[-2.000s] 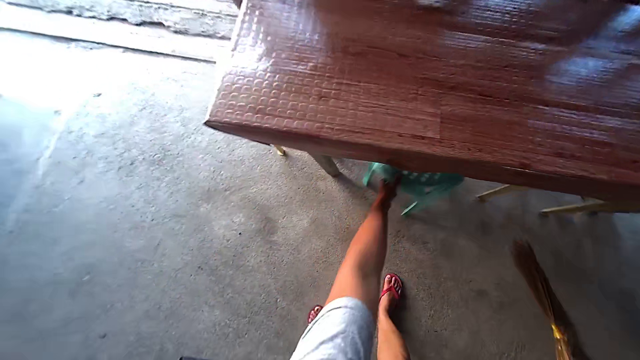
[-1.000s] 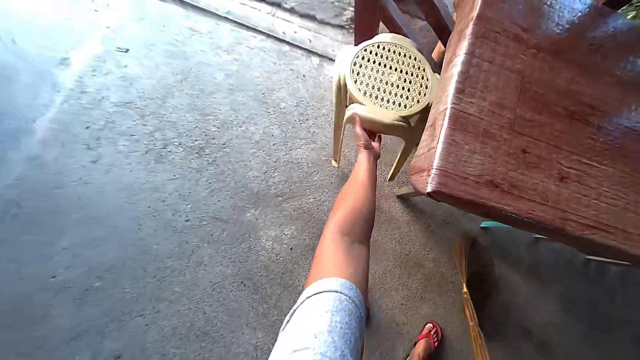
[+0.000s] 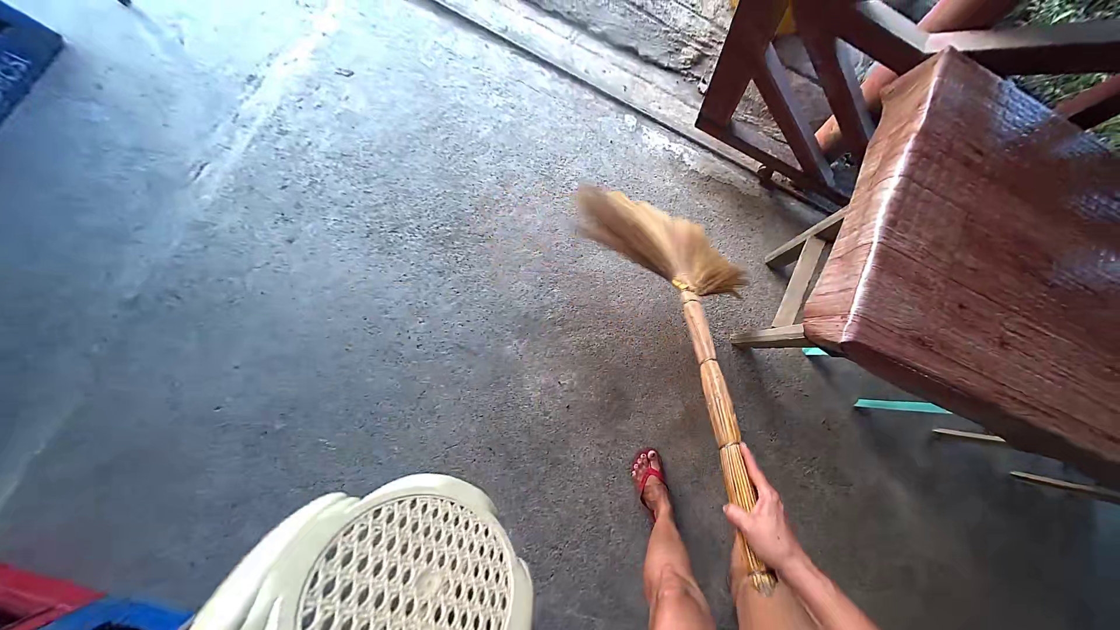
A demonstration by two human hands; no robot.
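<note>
My right hand (image 3: 763, 518) is closed around the handle of a soft straw broom (image 3: 719, 398), near its lower end in the view. The broom's fanned bristles (image 3: 656, 241) point up and to the left over the concrete floor, a little blurred. At the bottom left stands a cream plastic stool (image 3: 420, 569) with a perforated round seat, partly cut off by the frame edge. My left hand does not show, so whether it touches the stool cannot be told.
A table with a brown wood-pattern cover (image 3: 989, 262) stands at the right, its wooden legs below. Behind it is a dark wooden railing (image 3: 787, 114). A raised concrete edge (image 3: 604, 74) crosses the top. Blue and red objects (image 3: 44, 595) show at the bottom left.
The cream stool, gripped by a hand beside the table a second ago, is now at the bottom left. The broom, earlier not held near the table, is now in my right hand.
</note>
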